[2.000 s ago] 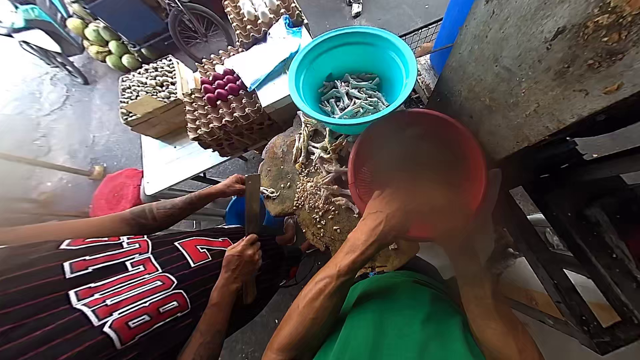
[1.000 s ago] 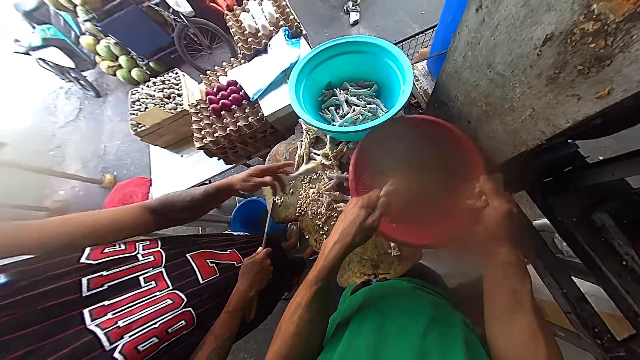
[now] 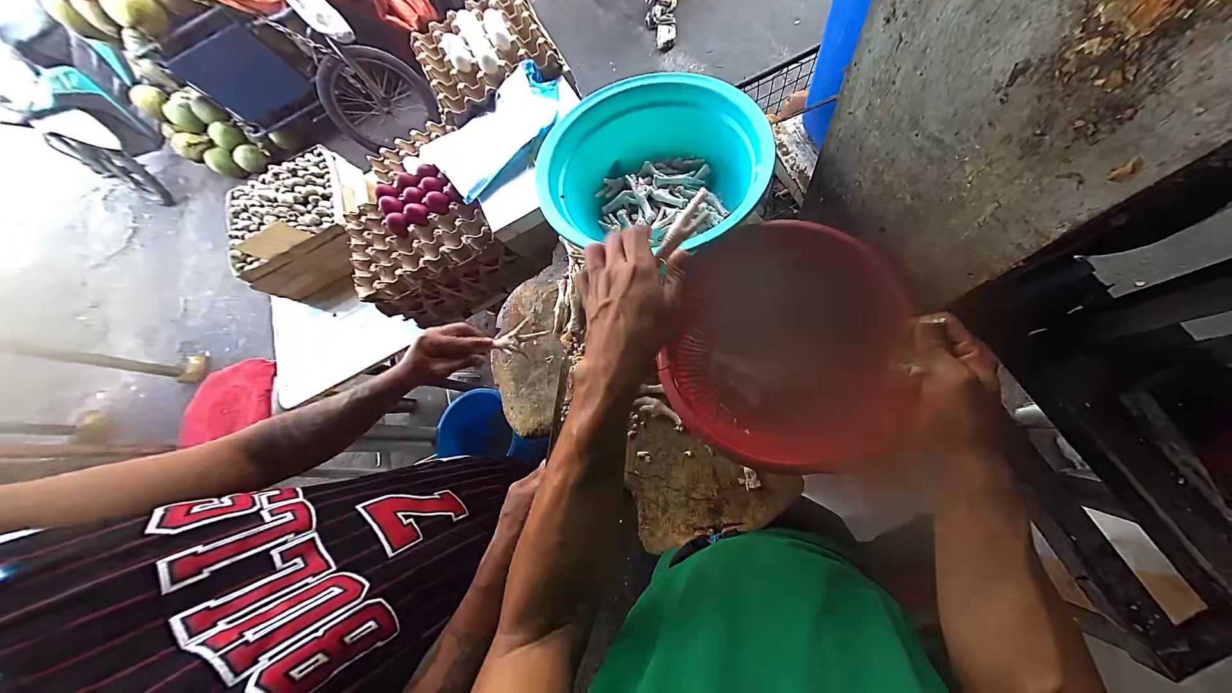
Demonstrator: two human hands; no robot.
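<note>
My left hand reaches over the chopping block with a chicken foot between thumb and fingers, close to the near rim of the turquoise basin. Several pale chicken feet lie in that basin. My right hand grips the right rim of a red plastic basin, whose inside is blurred. Under my left forearm is a worn wooden chopping block with scraps and more feet on it.
At the left a co-worker's hand holds a chicken foot over the block. Stacked egg trays, a box of small eggs and a blue bucket stand beyond. A stained slab edges the right side.
My left hand has moved from the red basin toward the turquoise basin and now has a foot in it. The co-worker's left hand now holds a foot. The red basin stays in my right hand.
</note>
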